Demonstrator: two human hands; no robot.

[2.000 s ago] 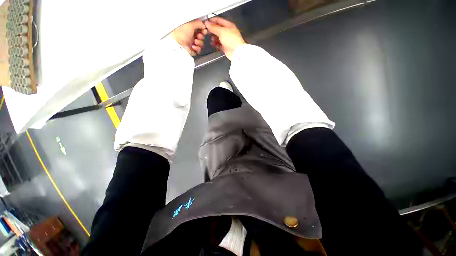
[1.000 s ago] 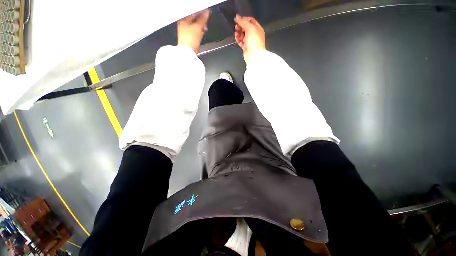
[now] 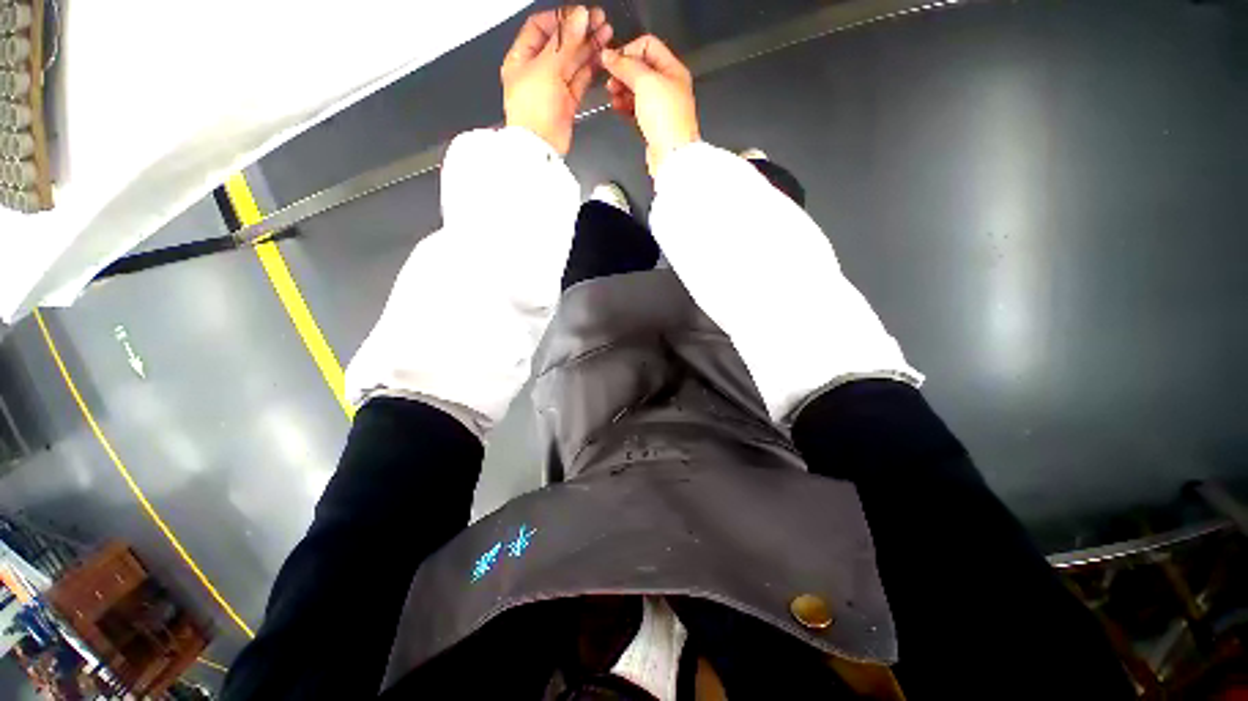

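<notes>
My left hand (image 3: 548, 75) is raised at the top of the view, beside the white-covered table's edge. Its fingers are bent, and a thin dark strand (image 3: 560, 28) shows at the fingertips. My right hand (image 3: 654, 85) is just right of it, thumb and fingertips pinched together and pointing at the left fingers. The two hands are very close. Whether the strand reaches the right fingertips is too small to tell. Both forearms wear white sleeve covers over black sleeves.
The white-covered table (image 3: 164, 123) fills the upper left. Upright grey-beige rings (image 3: 17, 110) stand in rows on a board at its far left, cut off by the picture edge. A metal rail (image 3: 397, 171) runs below the hands. Red-brown bins (image 3: 117, 609) are at the lower left.
The hands came apart a second ago and are now close together again, higher and a little further right than at first. The board of rings has shifted toward the left edge. A second shoe shows.
</notes>
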